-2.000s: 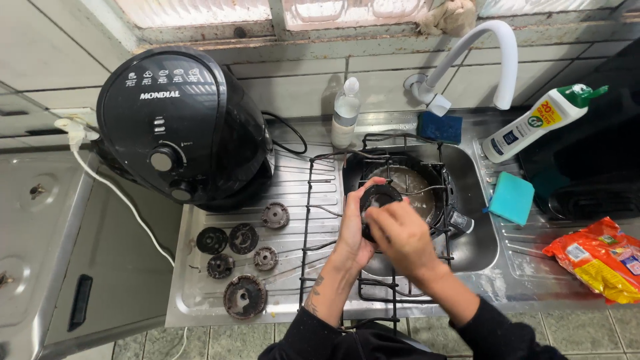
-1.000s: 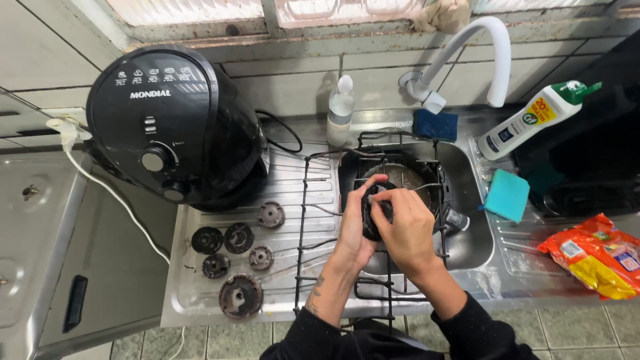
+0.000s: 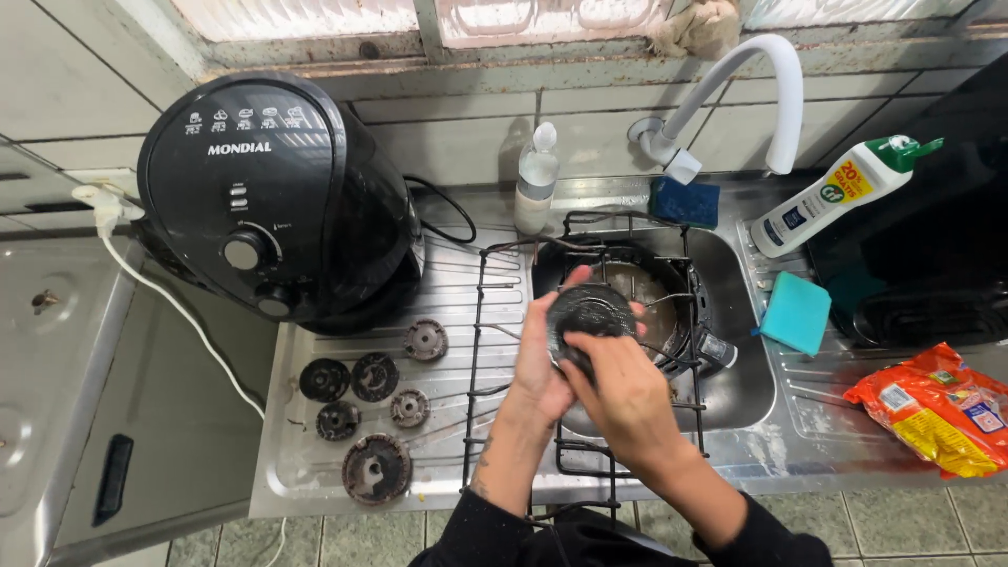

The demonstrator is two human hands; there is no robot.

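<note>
My left hand (image 3: 543,370) holds a round, dark stove burner cap (image 3: 594,315) over the sink, its fingers wrapped round the edge. The fingers of my right hand (image 3: 626,390) press on the cap's face; whether they hold a small scrubbing pad is hidden. Beneath my hands, black wire pan grates (image 3: 476,331) lie across the sink (image 3: 732,394), and a dark pot with murky water (image 3: 669,315) stands in the basin. Several burner parts, among them a large burner ring (image 3: 376,469), lie on the drainboard to the left.
A black air fryer (image 3: 244,181) stands at the left, with a clear bottle (image 3: 537,179) behind the sink. Around the white faucet (image 3: 780,102) are a dark blue sponge (image 3: 683,201), a Cif bottle (image 3: 839,197), a turquoise sponge (image 3: 795,313) and an orange packet (image 3: 937,413).
The burner cap is now tilted with its broad dark face towards the camera. My right hand has moved lower across it, while my left hand still holds the cap.
</note>
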